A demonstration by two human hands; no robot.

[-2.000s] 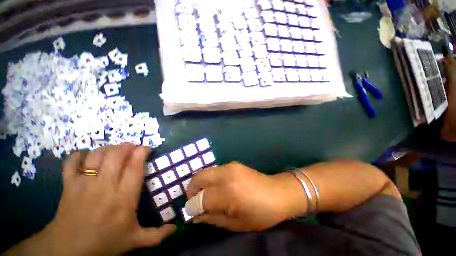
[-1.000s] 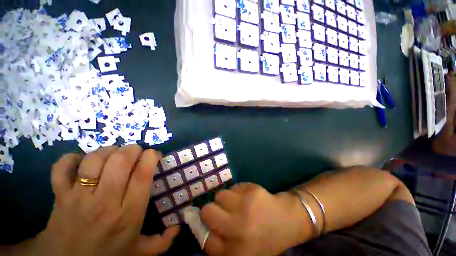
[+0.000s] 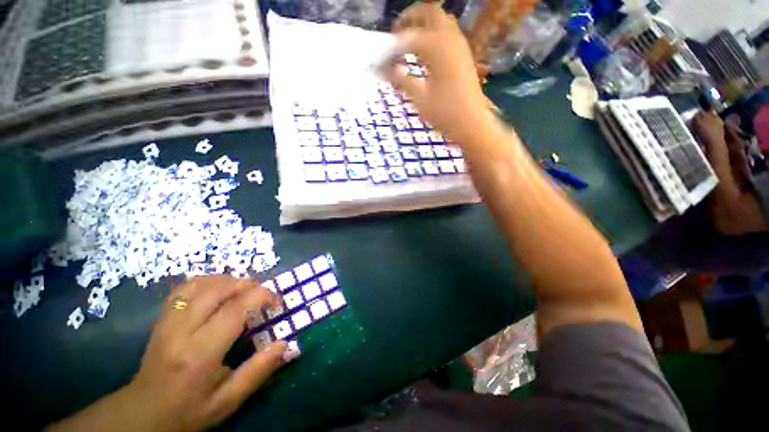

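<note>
Small white squares with dark edges sit in rows on the dark green panel, whose near right part shows bare green. My left hand holds the panel's left end, its thumb and fingertips on the squares there. My right hand, blurred, is over the back of the white tray, near some squares. Whether its fingers hold a square cannot be told. A blurred white wrap shows at its fingers. The tray holds more squares in rows, partly hidden by my right forearm.
A heap of loose white scraps lies left of the tray. Stacked sheets stand behind it. Blue-handled pliers lie right of the tray. A smaller stack and another person's arm are at right. A clear bag is near my lap.
My right hand has left the panel and moved forward over the tray's back. My left hand stays at the panel's left end. The view has shifted and shows more of the bench's back.
</note>
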